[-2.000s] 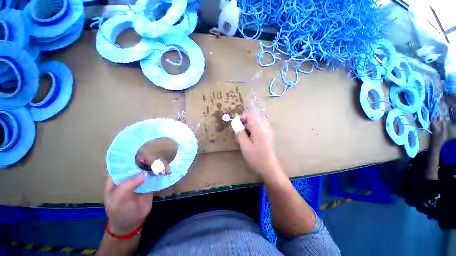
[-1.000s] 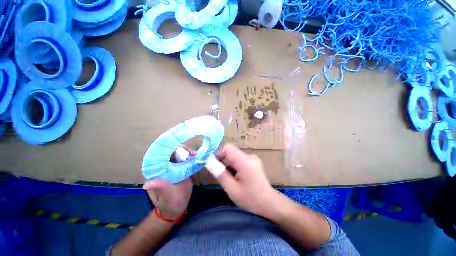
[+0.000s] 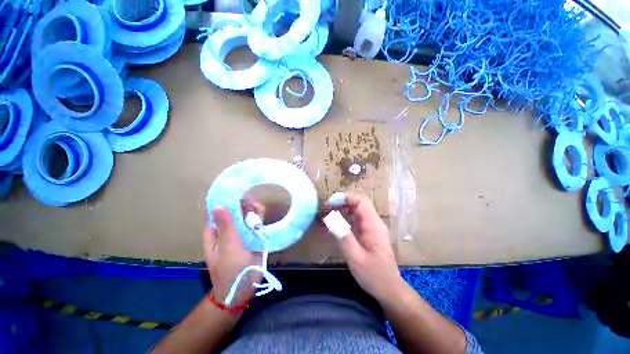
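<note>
My left hand (image 3: 231, 259) holds a light-blue covered ring (image 3: 293, 183) above the cardboard, with a white-capped fingertip in its open centre. A curly cord piece (image 3: 261, 278) hangs from the near inner edge of the ring, over my left hand's side. My right hand (image 3: 366, 238) is just right of the ring, not touching it, with white covers on its thumb and a fingertip; nothing shows between them. The stained glue pad (image 3: 373, 190) lies behind my right hand, with a small white glue spot (image 3: 355, 169) on it.
Collared rings (image 3: 97, 169) are stacked at the left. A ring cluster (image 3: 269, 114) lies at the back, one with a loose cord inside. A white bottle (image 3: 370, 34) stands beside a large cord pile (image 3: 497, 48). Flat rings (image 3: 570, 176) lie at the right. Clear tape (image 3: 403, 200) is beside the pad.
My right hand has come from the pad to the ring, then moved off to its right. The ring now faces up more, and a cord hangs from it.
</note>
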